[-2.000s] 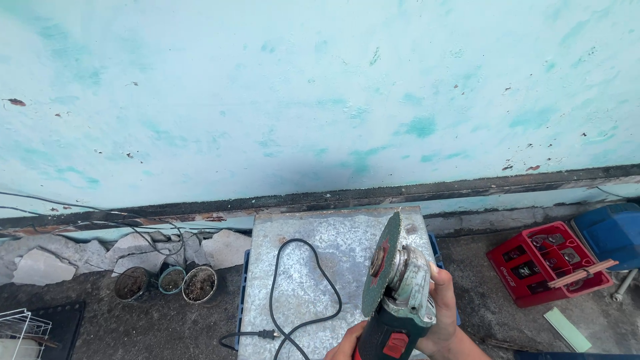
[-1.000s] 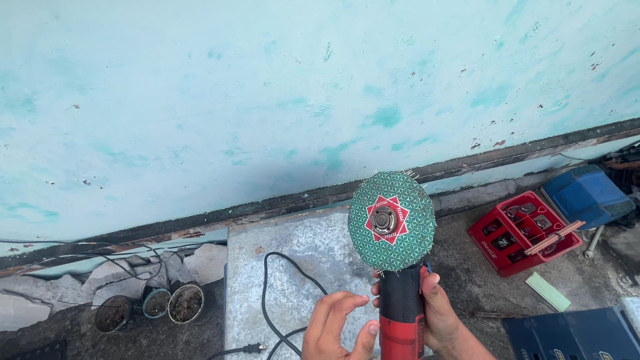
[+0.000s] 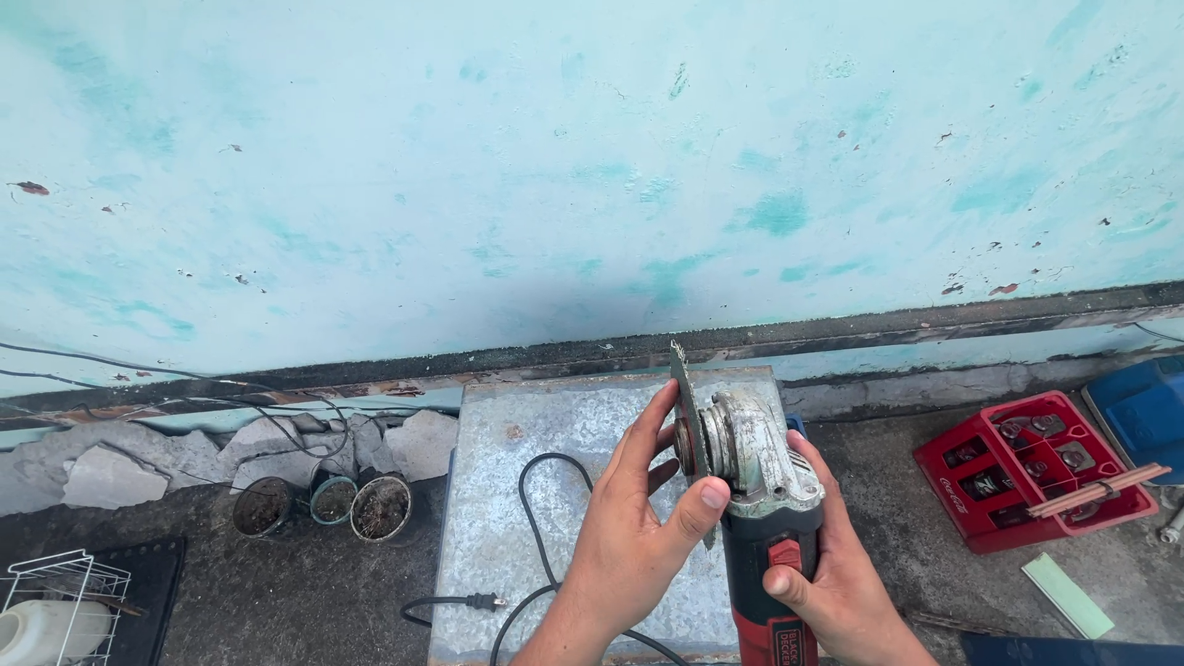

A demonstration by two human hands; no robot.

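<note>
A Black+Decker angle grinder [image 3: 772, 536] with a black and red body and a worn silver gear head is held upright over a metal-topped table [image 3: 499, 416]. My right hand [image 3: 846, 573] grips its body from the right, thumb beside the red switch. The grinding disc [image 3: 689, 416] is seen nearly edge-on, on the left side of the head. My left hand [image 3: 638, 518] touches the disc, fingers at its outer face and thumb near its edge. A black power cord [image 3: 536, 499] loops on the tabletop, its plug [image 3: 486, 601] lying loose near the left edge.
A pale blue painted wall [image 3: 555, 185] rises behind the table. At left are several pots of soil [image 3: 379, 509], broken concrete slabs [image 3: 116, 476] and a white wire rack [image 3: 88, 578]. At right stand a red bottle crate [image 3: 980, 499] and a blue container [image 3: 1142, 407].
The grinder has turned, so its disc went from facing the camera to nearly edge-on. My left hand has moved from beside the body up to the disc.
</note>
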